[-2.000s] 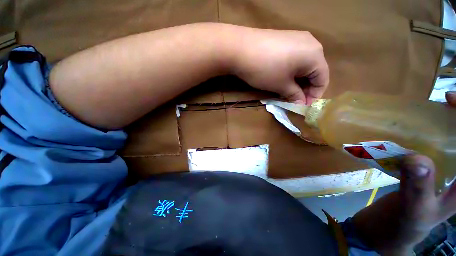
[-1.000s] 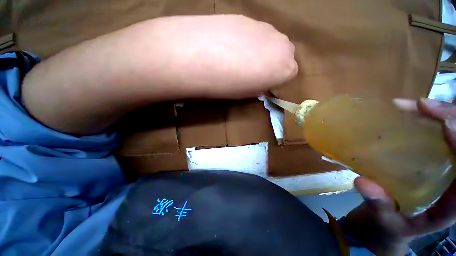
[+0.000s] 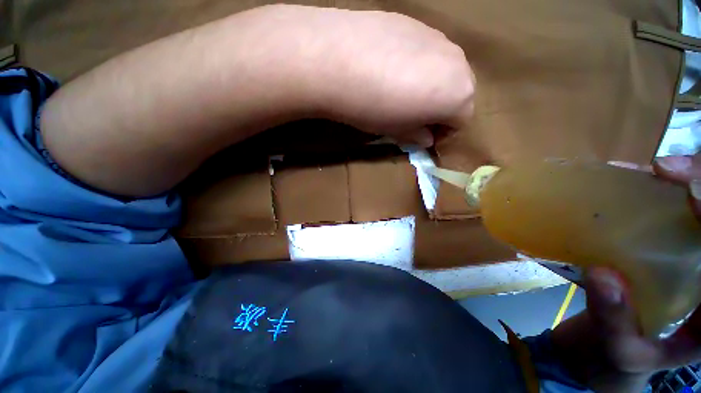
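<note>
A large brown bag body panel lies flat in front of me. Near its close edge is a square notch with white table showing. My right hand holds a clear glue bottle with amber contents, tilted nearly flat. Its pale nozzle points left at the white strip at the notch layer's right corner. My left hand reaches across from the left, fingers bent down at the panel edge above that strip. Its fingertips are mostly hidden; they seem to pinch the edge.
A brown strap tab lies at the upper right, another at the far left. The white table edge shows below the panel. Grey floor with a yellow line shows beyond it. My dark apron is close to the panel.
The white strip has swung from slanting right to hanging more upright. My left hand moved left and then slightly back right. The bottle has shifted and turned slightly, its nozzle now a little lower.
</note>
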